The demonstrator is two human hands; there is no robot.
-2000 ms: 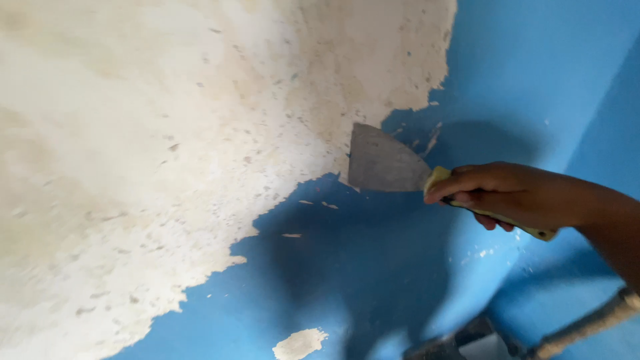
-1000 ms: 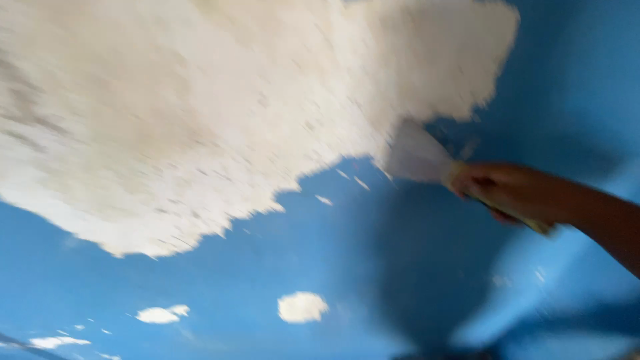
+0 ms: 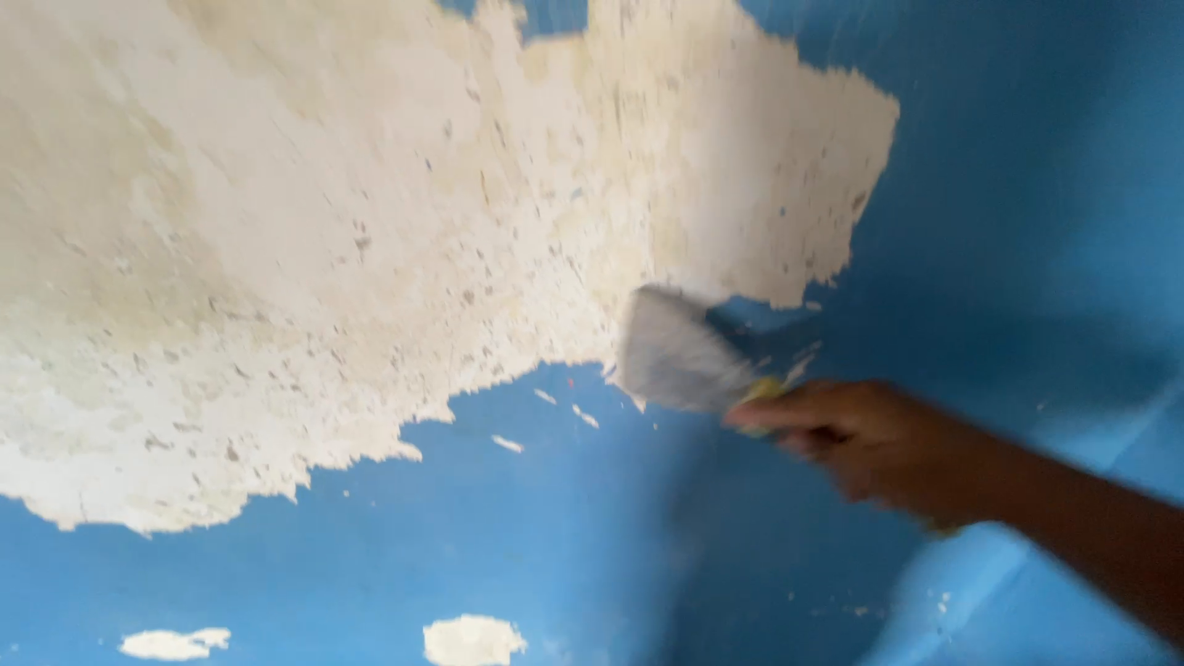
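Observation:
My right hand [image 3: 860, 444] is closed around the yellow handle of a scraper [image 3: 684, 356] with a wide metal blade, slightly blurred. The blade lies over the ragged lower edge of a large bare, cream-coloured patch [image 3: 416, 213] on a wall with blue paint [image 3: 555, 527]. Around the blade, the blue paint has a few thin light scrape marks [image 3: 585, 416]. Dark specks and nicks dot the bare patch. My left hand is out of view.
Two small bare spots, one rounded [image 3: 474, 640] and one longer [image 3: 174, 643], show in the blue paint near the bottom. At the right runs a line like a wall corner [image 3: 1124, 453]. Shadows fall across the blue paint.
The view has shifted, so more of the bare patch's right edge shows. The dark object and the pole-like thing seen low at the right two seconds ago are out of view.

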